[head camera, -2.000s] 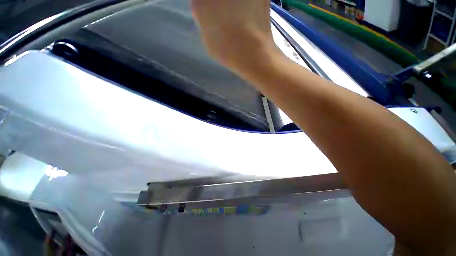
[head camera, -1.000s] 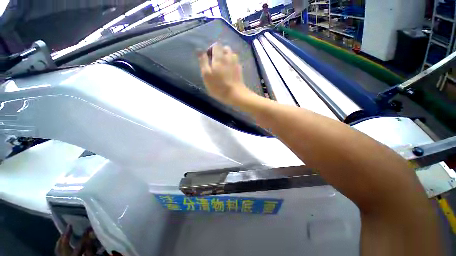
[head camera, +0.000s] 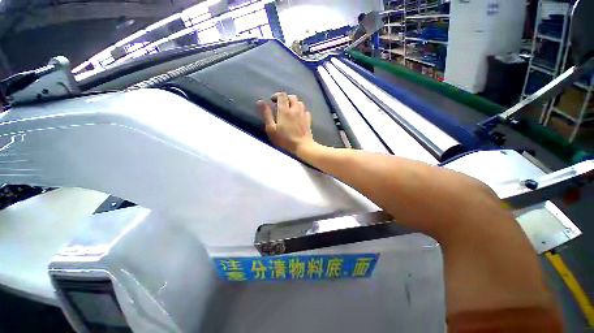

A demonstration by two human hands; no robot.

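Note:
My right hand (head camera: 290, 123) is bare, with its fingers apart and nothing in it. It is over the lower edge of the dark fabric (head camera: 251, 81) on the machine top; whether the fingertips touch the fabric I cannot tell. My right forearm reaches across the white side housing (head camera: 195, 156) and covers part of the metal bar (head camera: 325, 231). The blue warning sign (head camera: 299, 268) with yellow characters is below the bar. My left hand is not in view.
A dark framed screen (head camera: 96, 306) is at the lower left. Long white and silver rollers (head camera: 397, 117) and a blue rail (head camera: 417, 107) run beyond the fabric. White-framed shelving (head camera: 544, 58) is at the right back. A person is small at the far back.
My right hand, high and cut off by the top edge earlier, is now lower on the fabric. Fingers seen at the screen a second ago are gone. The view has shifted, showing more of the workshop.

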